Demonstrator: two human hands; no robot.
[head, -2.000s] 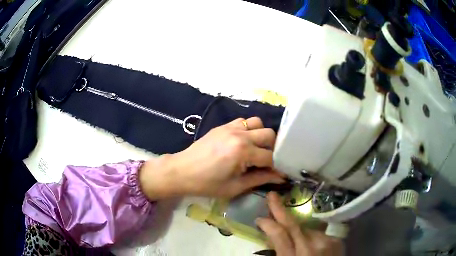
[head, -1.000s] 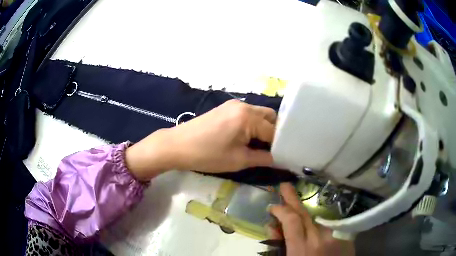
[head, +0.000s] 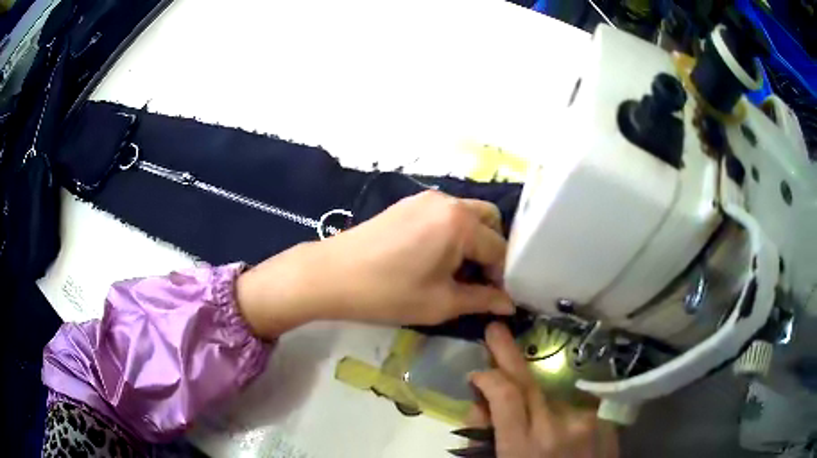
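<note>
The navy-black strap panel (head: 224, 170) with frayed edges lies across the white tabletop, its right end under the sewing machine head (head: 618, 188). A metal zip (head: 251, 202) runs down its centre, with a D-ring (head: 331, 224) partly covered by my left hand. My left hand (head: 394, 264) lies over the wider end, fingers bent onto the fabric beside the machine head. My right hand (head: 537, 411) is low by the lit needle plate (head: 548, 360), a fingertip at the fabric edge. Dark pointed snips (head: 473, 440) stick out from under it; its grip is partly hidden.
Dark stacked panels (head: 27, 206) with zips lie along the left edge. Yellow tape (head: 430, 402) frames the grey bed plate in front of the needle area, and more tape (head: 493, 165) is behind the panel. Blue objects (head: 788, 45) are at the back right. The presser area is partly hidden.
The panel's right part and my left hand are nearer the machine than two seconds ago. My left fingers have drawn closer together near the fabric edge. The snips show more under my right hand.
</note>
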